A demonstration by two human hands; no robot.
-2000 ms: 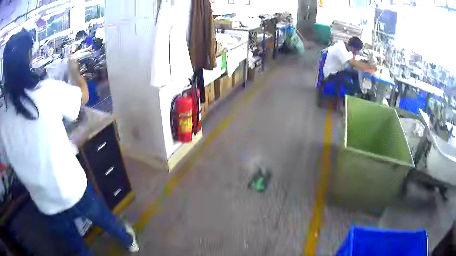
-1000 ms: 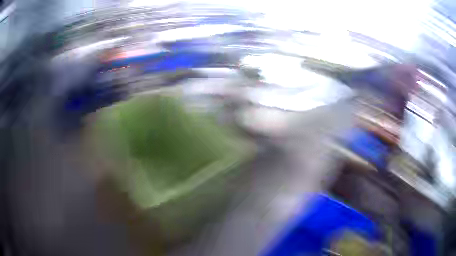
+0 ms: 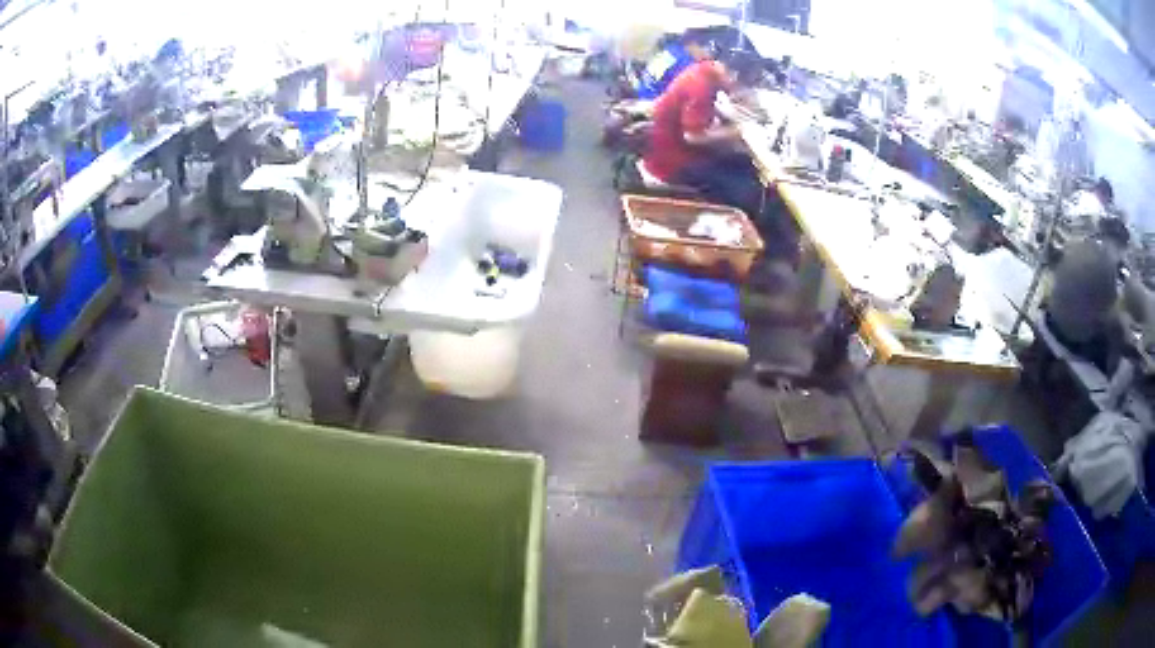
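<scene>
Neither of my hands is in the picture. A large green tub truck (image 3: 329, 525) stands nearest at the lower left, with a small pale piece low inside it at the bottom edge. A blue plastic bin (image 3: 811, 506) stands at the lower right, its inside mostly bare. Pale yellow-green cut cloth pieces (image 3: 709, 620) stick up at the bottom edge in front of it; what bears them is cut off. Another blue bin beside it holds a heap of crumpled brown and dark cloth pieces (image 3: 975, 538).
A sewing machine (image 3: 298, 215) stands on a white table, beside a white tub (image 3: 513, 272) with small dark items. An orange basket (image 3: 690, 234) stands by a brown stool-like block (image 3: 690, 392). A person in red (image 3: 690, 127) sits at a long table. Another person is at the right.
The view has swung to the right, from the aisle with the fire extinguisher to the sewing rows. The green tub now lies at the lower left, and the cloth-filled blue bin has come into view.
</scene>
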